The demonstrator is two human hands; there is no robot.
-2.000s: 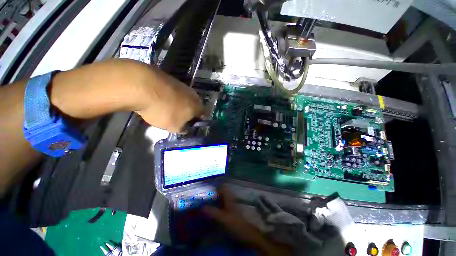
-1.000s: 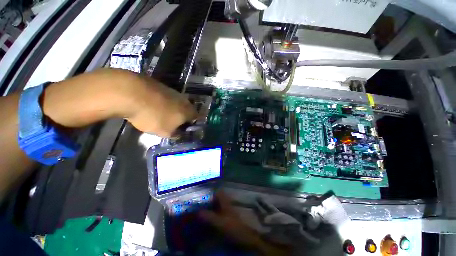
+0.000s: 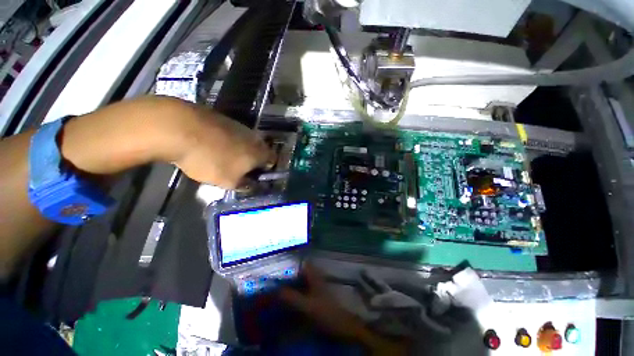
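Note:
The teach pendant (image 3: 263,234) has a bright white-blue screen above blue and red keys. My right hand (image 3: 323,306), bare, dark and blurred, lies at its keys; whether it grips the pendant cannot be told. My left hand (image 3: 240,161), bare, is beyond the screen at the circuit board's left end, with a small pale-grey item at its fingertips; its grip is hidden. The blue wrist strap (image 3: 67,198) is on my left forearm. The green circuit board (image 3: 438,198) lies on rails, its left part in shadow.
The dispensing head (image 3: 389,66) hangs above the board's back edge with a yellowish hose loop. Crumpled grey cloth (image 3: 396,300) lies in front of the board. Coloured control buttons (image 3: 523,338) are at lower right. A foil-like bundle (image 3: 182,66) is upper left, a green mat (image 3: 125,323) lower left.
The whole view has shifted slightly, with the dispensing head appearing further left than two seconds ago. My left hand stays by the board's left end and my right hand by the pendant keys.

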